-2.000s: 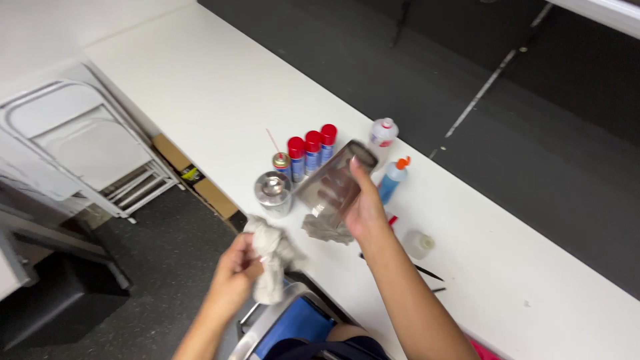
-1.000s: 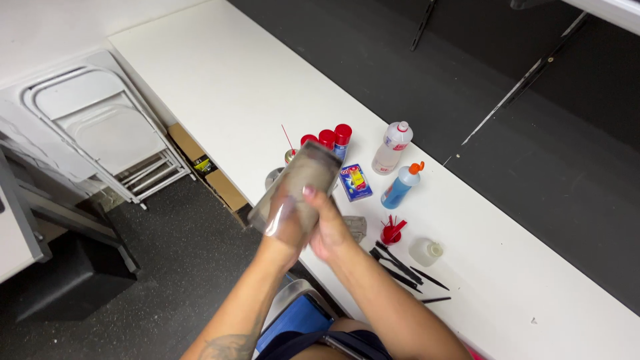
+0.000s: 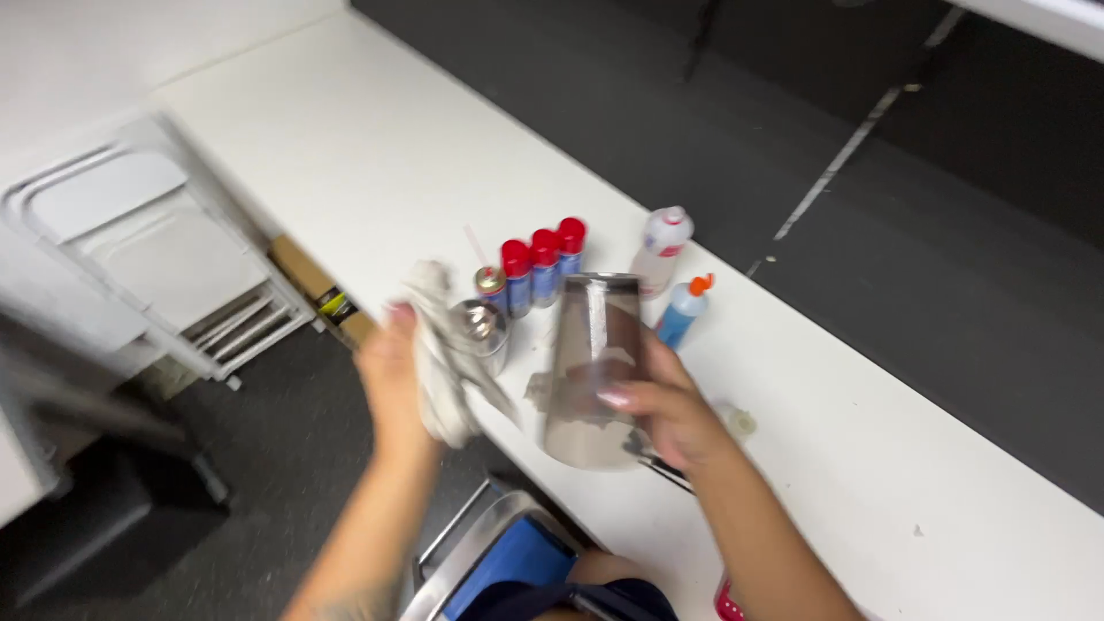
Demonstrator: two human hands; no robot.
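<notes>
My right hand grips a smoky, see-through tapered container by its right side, over the table edge. To its left, my left hand holds a crumpled whitish cloth, blurred by motion. Behind the cloth stands a round metal can, partly covered. Beyond the hands are several spray cans with red caps and one open-topped can with a thin straw. A clear bottle and a blue-liquid bottle with an orange tip stand right of the container.
The white table runs diagonally. Dark tools lie partly hidden behind the container, near a small translucent bottle. Folded white chairs lean at the left by a cardboard box. A blue-seated metal chair is below.
My hands were together at the container one second ago; now they are apart, the left with the cloth on the left. The container has turned from tilted to nearly upright in view.
</notes>
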